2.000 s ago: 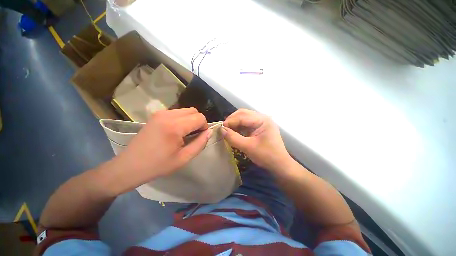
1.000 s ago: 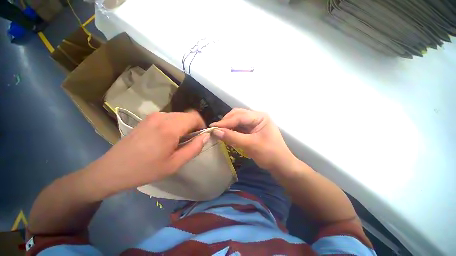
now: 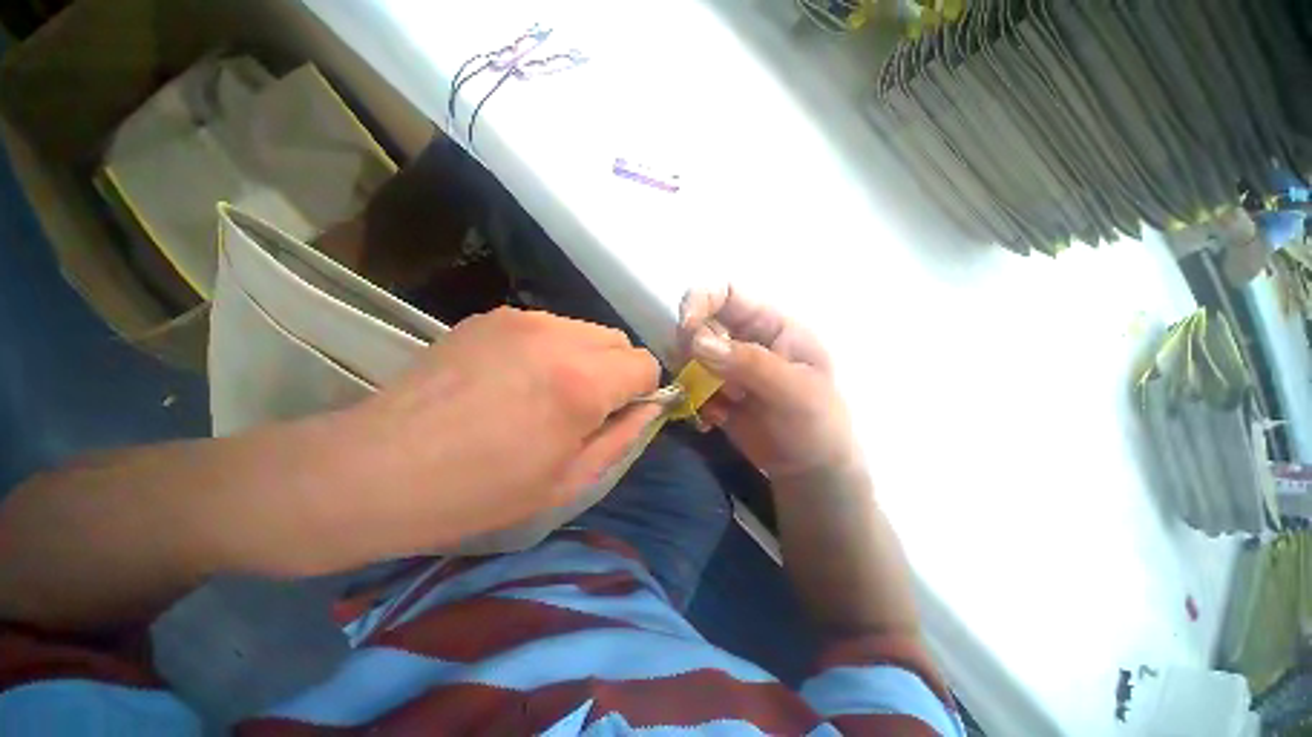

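A beige bag [image 3: 295, 346] hangs over my lap, its open mouth toward the upper left. My left hand [image 3: 554, 410] is closed on the bag's corner at the right end of its top edge. A short yellow binding tail [image 3: 698, 389] sticks out from that corner. My right hand [image 3: 763, 382] holds the yellow tail between thumb and fingers, close beside my left fingertips. The lower part of the bag is hidden behind my left forearm.
A cardboard box [image 3: 58, 216] with beige bags [image 3: 238, 159] stands at the upper left. The white table [image 3: 777, 187] bears dark cord [image 3: 504, 65], a purple-pink tube [image 3: 646, 177] and stacked bags [image 3: 1050, 130]. More bags [image 3: 1206, 418] lie at the far right.
The view has turned toward the right, showing more stacks. My right hand has shifted from the pale top edge to a yellow tail, which now shows at the corner. The bag's mouth has tilted.
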